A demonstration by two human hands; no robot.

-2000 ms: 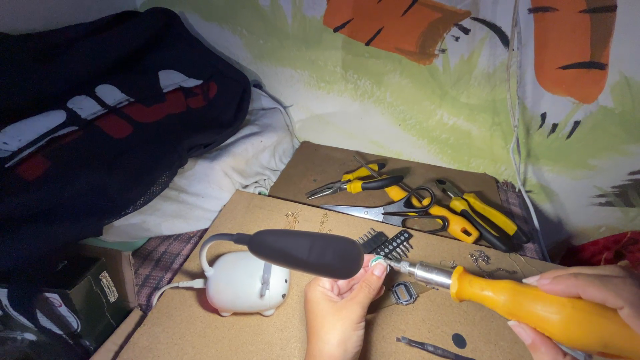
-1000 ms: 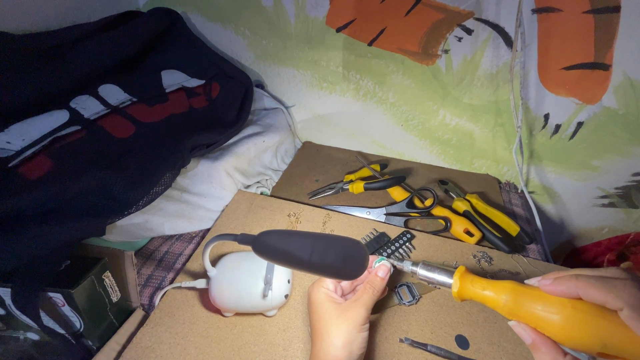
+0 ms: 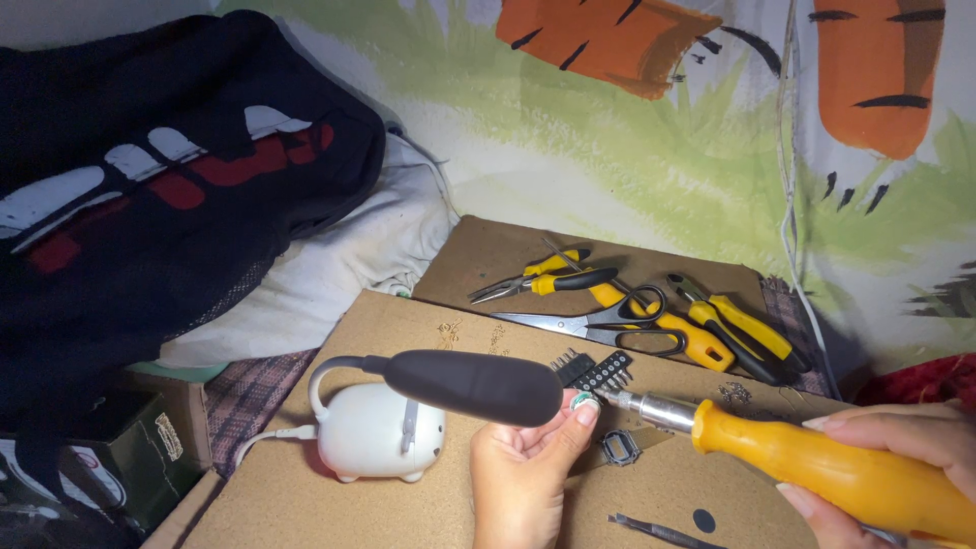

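Observation:
My left hand (image 3: 526,465) pinches a small round green-and-white piece (image 3: 584,402) between thumb and finger; the dark lamp head (image 3: 473,386) hides part of the fingers. My right hand (image 3: 884,465) grips the yellow handle of a screwdriver (image 3: 816,465), whose metal shaft points left and whose tip is at or close to the small piece; contact cannot be told. Just behind lie black holders of screwdriver bits (image 3: 602,371). Below the shaft lies a watch case (image 3: 619,447) with a strap. Tweezers (image 3: 659,531) and a black disc (image 3: 704,521) lie near the bottom edge.
A white animal-shaped lamp base (image 3: 374,431) stands left of my left hand. Behind are needle-nose pliers (image 3: 534,282), scissors (image 3: 587,324), a yellow-handled tool (image 3: 690,335) and cutting pliers (image 3: 732,328). Fine chains (image 3: 734,393) lie on the board. Dark cloth (image 3: 152,152) and a box (image 3: 114,450) are at left.

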